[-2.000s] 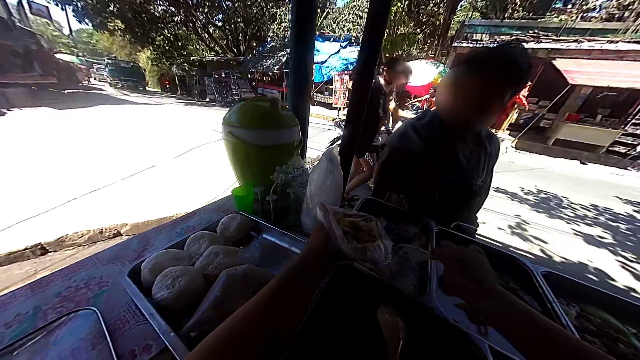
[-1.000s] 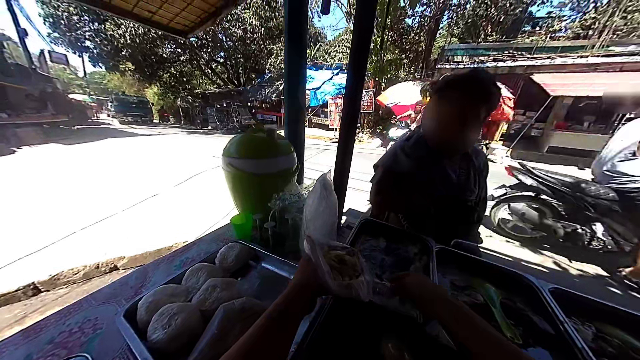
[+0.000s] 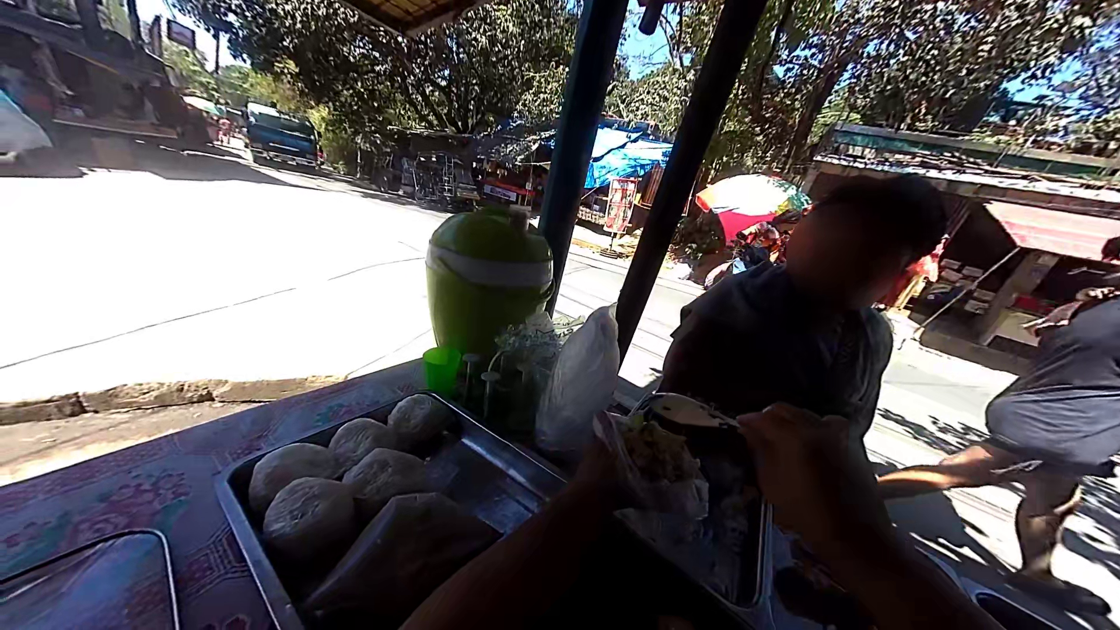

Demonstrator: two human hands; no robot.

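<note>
My left hand (image 3: pixel 599 481) holds an open clear plastic bag (image 3: pixel 661 459) with pale, chopped-looking food in it. Gripped in my right hand (image 3: pixel 792 455) is a metal spoon (image 3: pixel 691 409), its bowl tilted over the mouth of the bag. Below both hands lies a dark metal food tray (image 3: pixel 759 560), whose contents are too shaded to name. On the left, a metal tray (image 3: pixel 245 534) carries several round whitish wrapped portions (image 3: pixel 311 516) and a larger plastic-wrapped one (image 3: pixel 407 547).
A green drinks jug (image 3: pixel 486 289), a green plastic cup (image 3: pixel 442 369) and an upright white plastic bag (image 3: pixel 579 381) stand behind the trays. A person (image 3: pixel 779 341) faces the stall across the counter, and another (image 3: pixel 1063 394) is at the right. Dark posts (image 3: pixel 691 166) rise at the counter's far edge.
My right hand has risen from the trays, and the spoon now shows over the bag. The motorcycle at the right is out of view; a person is there now.
</note>
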